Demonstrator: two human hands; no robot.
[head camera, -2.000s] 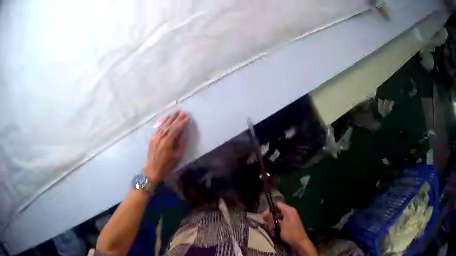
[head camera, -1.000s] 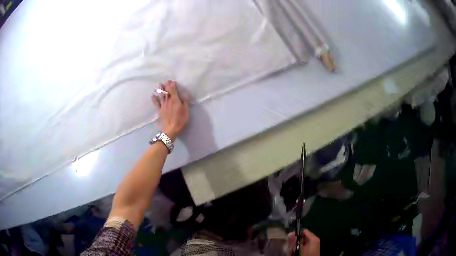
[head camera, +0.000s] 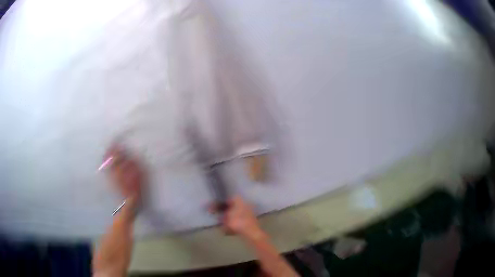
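Note:
The frame is strongly blurred. Off-white fabric (head camera: 81, 103) lies spread over the left of the table. A fabric roll (head camera: 230, 103) lies at its right end, with a brown core end (head camera: 256, 169) showing toward me. My left hand (head camera: 126, 172) is on the fabric near its front edge, with a small white stick at the fingers; whether the fingers grip the fabric cannot be told. My right hand (head camera: 239, 216) holds the black shears (head camera: 216, 184) by the handles at the table's front edge, blades pointing away over the fabric beside the roll.
The pale blue-white table (head camera: 369, 108) extends to the right of the roll. A yellowish board (head camera: 347, 208) runs along its front edge. Blurred scraps (head camera: 350, 246) lie on the dark green floor at the lower right.
The view has shifted right along the table, so the roll appears nearer the middle. My right hand has brought the shears from beside the table up to its edge. My left hand remains at the fabric.

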